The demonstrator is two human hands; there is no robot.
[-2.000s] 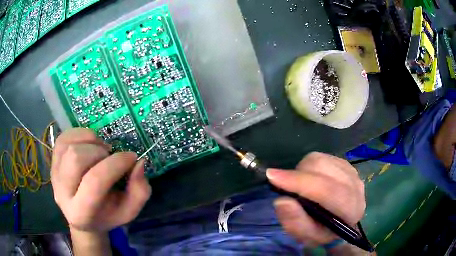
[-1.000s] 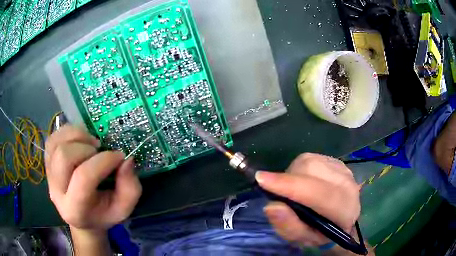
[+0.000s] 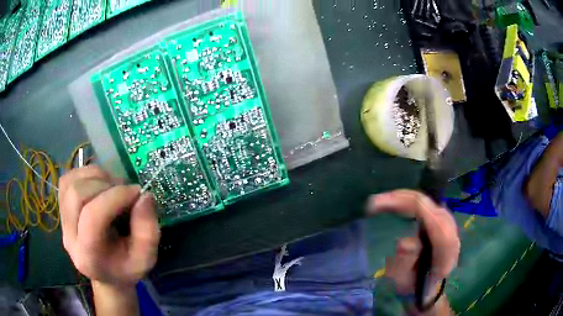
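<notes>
Two green printed circuit boards, a left one [image 3: 151, 123] and a right one [image 3: 225, 105], lie side by side on the grey work mat [image 3: 296, 80]. My left hand [image 3: 111, 228] pinches thin solder wire [image 3: 153, 179] between thumb and finger; its end is over the lower part of the left board. My right hand [image 3: 420, 241] holds the black soldering iron [image 3: 425, 259], blurred, pointing up. Its front part is at the cream-yellow dross pot [image 3: 379, 117], over the rim and opening; exact tip contact cannot be told. The pot holds dark and silvery bits.
Yellow wire coil [image 3: 31, 191] lies at the left. Rows of green boards [image 3: 55, 31] are at the upper left. A tan sponge [image 3: 444, 71] and a yellow box of small items [image 3: 517, 80] are at the right. Another person's arm [image 3: 543, 179] is at the right edge.
My right hand has swung the iron from the right board to the pot on the right. My left hand still holds the wire. The boards appear slightly lower and further right in view.
</notes>
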